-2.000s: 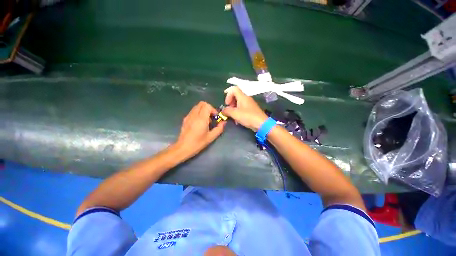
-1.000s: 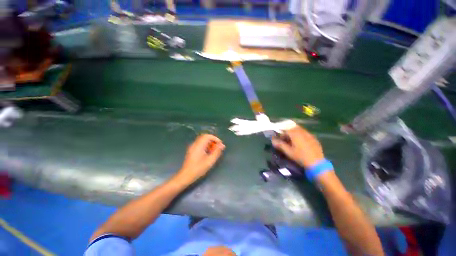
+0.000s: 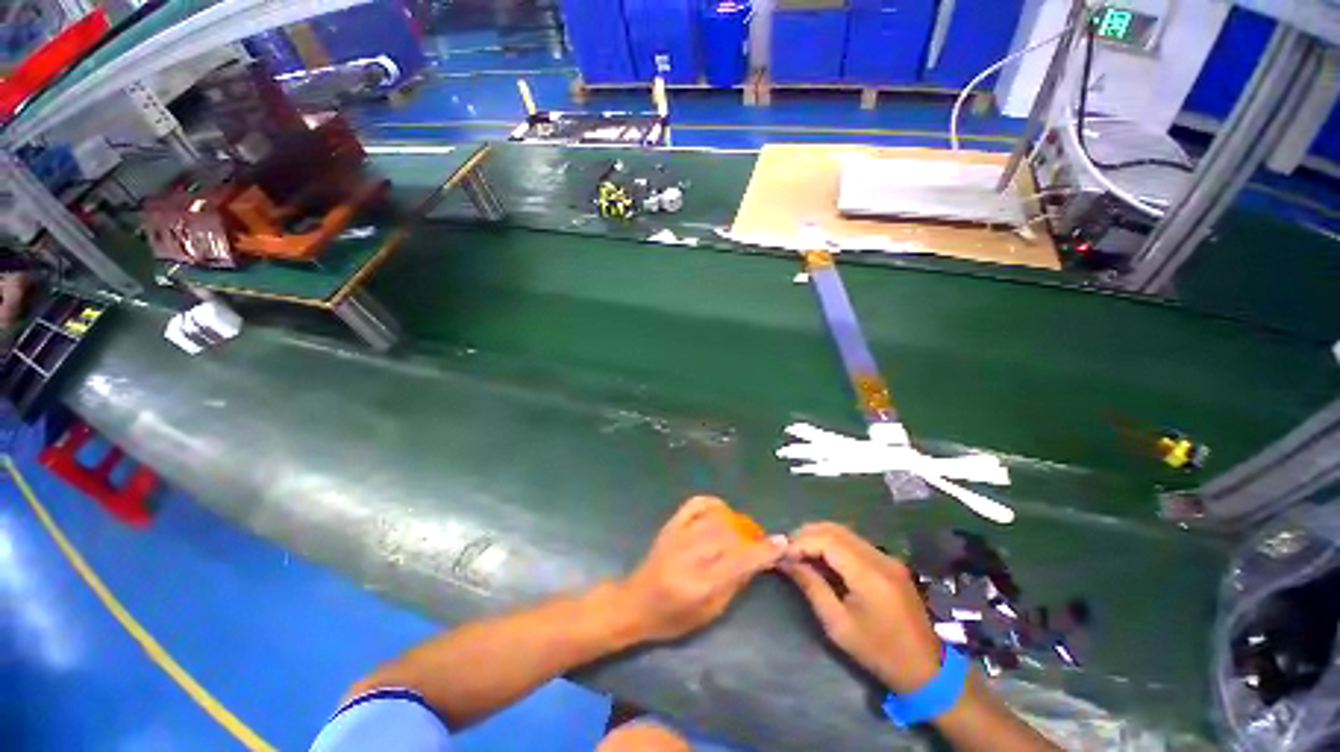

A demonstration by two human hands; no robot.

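My left hand (image 3: 703, 570), with orange covers on fingertips, meets my right hand (image 3: 867, 602) fingertip to fingertip above the near part of the green belt. The fingers of both are bent together; anything between them is too small and hidden to make out. My right wrist wears a blue band. A loose pile of small black pads (image 3: 973, 595), some with white faces, lies on the belt beside my right hand. A small yellow and black circuit board assembly (image 3: 1176, 450) lies alone on the belt at the right.
White strips (image 3: 897, 458) lie fanned out beyond my hands, at the end of a blue-purple strip (image 3: 845, 331). A clear plastic bag (image 3: 1293, 617) with dark contents is at the right edge, near a metal post (image 3: 1279, 448). A tan board (image 3: 779, 199) with a pale box stands across the belt.
My right hand has left the black pile and come to my left hand. The view has swung up and left. The yellow assembly, absent two seconds ago, lies on the belt in the last two frames.
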